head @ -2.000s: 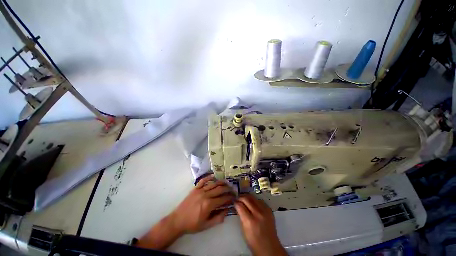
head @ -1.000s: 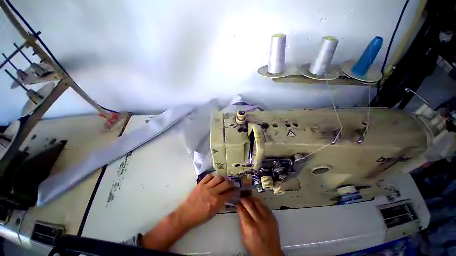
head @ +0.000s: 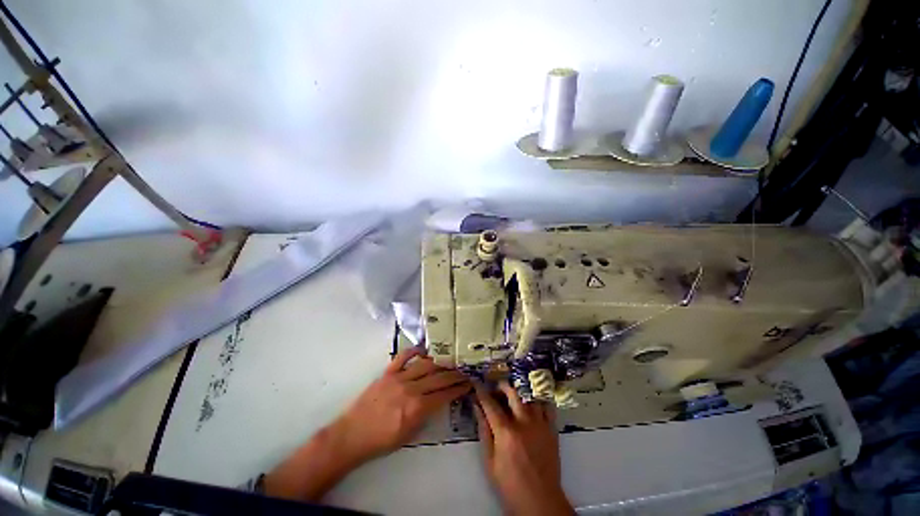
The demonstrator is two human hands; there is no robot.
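Note:
My left hand (head: 406,399) lies flat at the left end of the cream sewing machine head (head: 646,302), fingertips at the needle area. My right hand (head: 521,443) is beside it, fingers pointing up under the tension knobs (head: 545,385). The fingertips of both hands nearly meet. Any cloth beneath them is hidden, so I cannot tell whether they grip it. The dark-edged slide plate (head: 463,418) shows between the hands. A long pale fabric band (head: 217,312) stretches left across the table, and more pale cloth (head: 388,272) lies loose behind and left of the head.
Two white thread cones (head: 558,113) and a blue cone (head: 741,119) stand on a shelf behind the head. A neighbouring thread stand (head: 76,197) rises at left over another machine table (head: 131,272). Dark cloth (head: 888,388) is at the lower right.
Both hands have moved slightly up towards the needle area. The bit of pale cloth at the fingertips no longer shows, and more of the slide plate does. The cloth behind the head has shifted.

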